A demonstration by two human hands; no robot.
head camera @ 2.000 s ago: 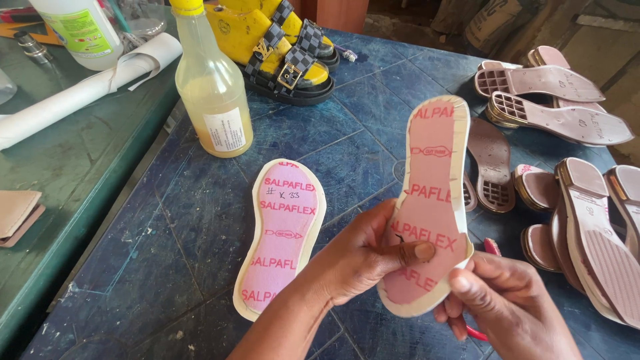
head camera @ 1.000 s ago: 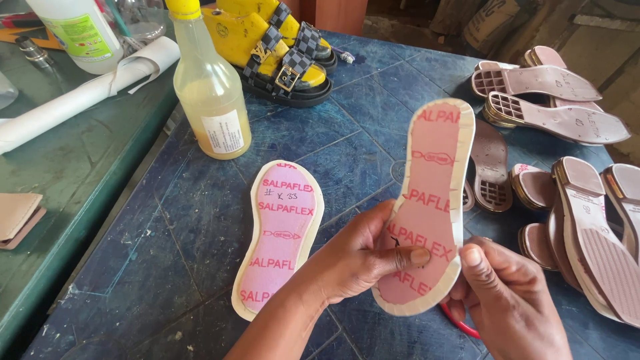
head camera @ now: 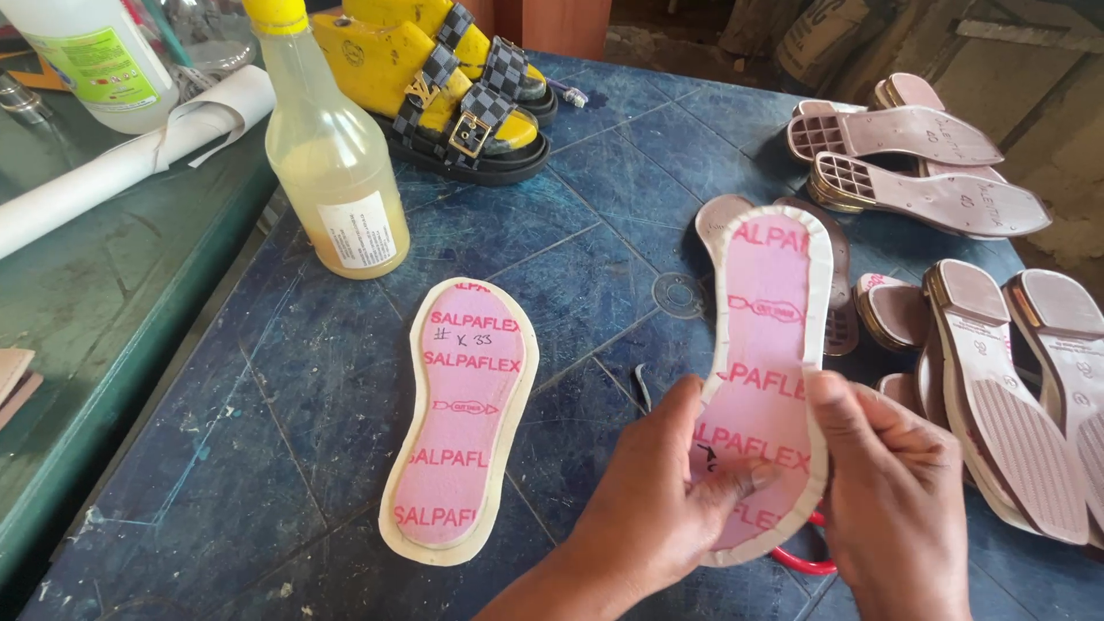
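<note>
A pink insole board with a folded, pleated cream edge [head camera: 763, 345] is held up over the blue table. My left hand [head camera: 660, 492] grips its lower left side, thumb across its face. My right hand [head camera: 893, 483] pinches the cream edge at its right side between thumb and fingers. On the table to the left lies a second pink insole board [head camera: 466, 414] on a wider, flat cream piece. Red handle loops [head camera: 806, 556], partly hidden, show beneath the held insole and beside my right hand; the rest of that tool cannot be seen.
A bottle of yellowish liquid [head camera: 332, 164] stands behind the flat insole. Checkered sandals on yellow shoe lasts [head camera: 466, 112] are at the back. Shoe soles [head camera: 931, 194] and more soles [head camera: 1005, 405] lie at right. A white roll [head camera: 129, 164] rests on the green surface [head camera: 86, 285].
My right hand has moved up along the right edge of the held insole, and that edge now looks folded flat where part stood up before. The flat insole has stayed put.
</note>
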